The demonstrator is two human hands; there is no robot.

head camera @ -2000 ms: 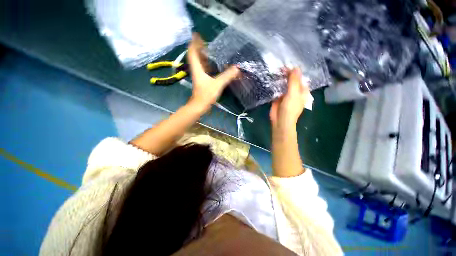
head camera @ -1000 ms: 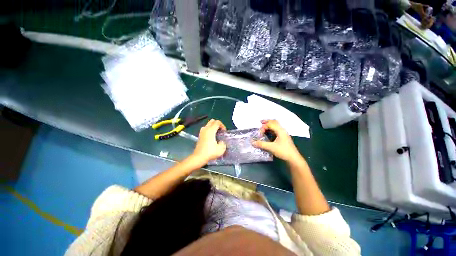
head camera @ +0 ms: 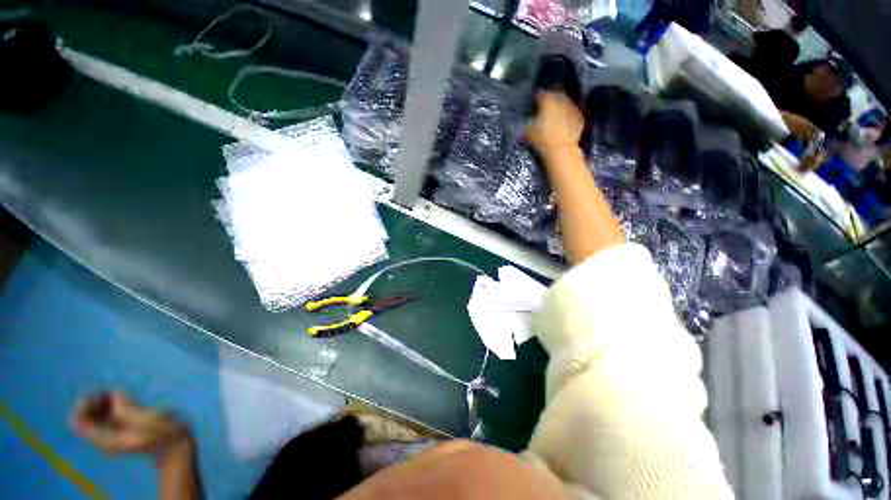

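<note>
My right hand (head camera: 556,123) reaches over the far rail, its fingers on a dark bagged unit (head camera: 559,74) among the rows of bagged units (head camera: 498,166). The far ends of its fingers are partly hidden. My left hand (head camera: 115,422) is low at the left, off the bench over the blue floor. It is blurred, its fingers look curled, and nothing shows in it. A stack of empty bubble bags (head camera: 308,220) lies on the green bench. White wipe sheets (head camera: 503,312) lie beside my right sleeve.
Yellow-handled pliers (head camera: 342,319) and a thin whitish strap (head camera: 415,359) lie on the bench. A metal post (head camera: 427,98) rises from the pale rail. Foam trays (head camera: 762,410) with black units stand at right. Another person's hand (head camera: 801,127) shows at the upper right.
Both hands have left the bench front, where they held a bagged unit. My right hand has moved forward to the far rows, my left hand back and left. The view has shifted.
</note>
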